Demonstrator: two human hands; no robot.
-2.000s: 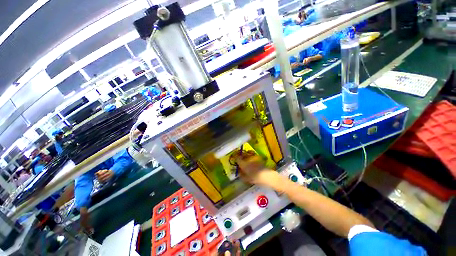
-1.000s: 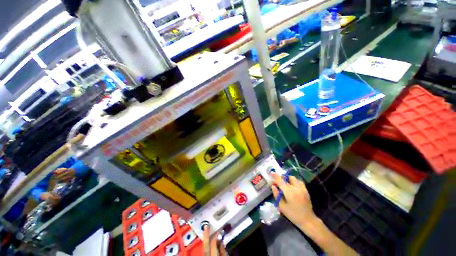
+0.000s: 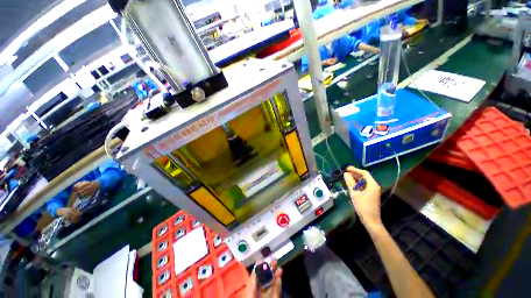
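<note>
The grey-framed press (image 3: 206, 131) stands in front of me with its yellow-tinted window. Inside, a pale plate (image 3: 260, 177) lies low, below a dark press head (image 3: 240, 148); I cannot tell whether a part is on it. My left hand (image 3: 268, 282) is at the bottom edge, below the front panel, and holds a small dark housing (image 3: 264, 273). My right hand (image 3: 365, 197) is right of the panel, off the green button (image 3: 318, 192), with the blue pen-like tool (image 3: 360, 184) in it. Its fingertips are by a dark object that I cannot make out.
A red-orange tray (image 3: 194, 278) with parts and a white sheet (image 3: 190, 250) lies left. A crumpled white wad (image 3: 314, 238) is at the panel edge. A blue box (image 3: 396, 125) with a clear bottle (image 3: 388, 73) stands right. A black tray (image 3: 422, 244) and red trays (image 3: 495, 154) are lower right.
Both hands have left the button areas of the panel, the right one moving up and right. The left hand now shows a dark housing. The pale plate no longer shows the dark round shape.
</note>
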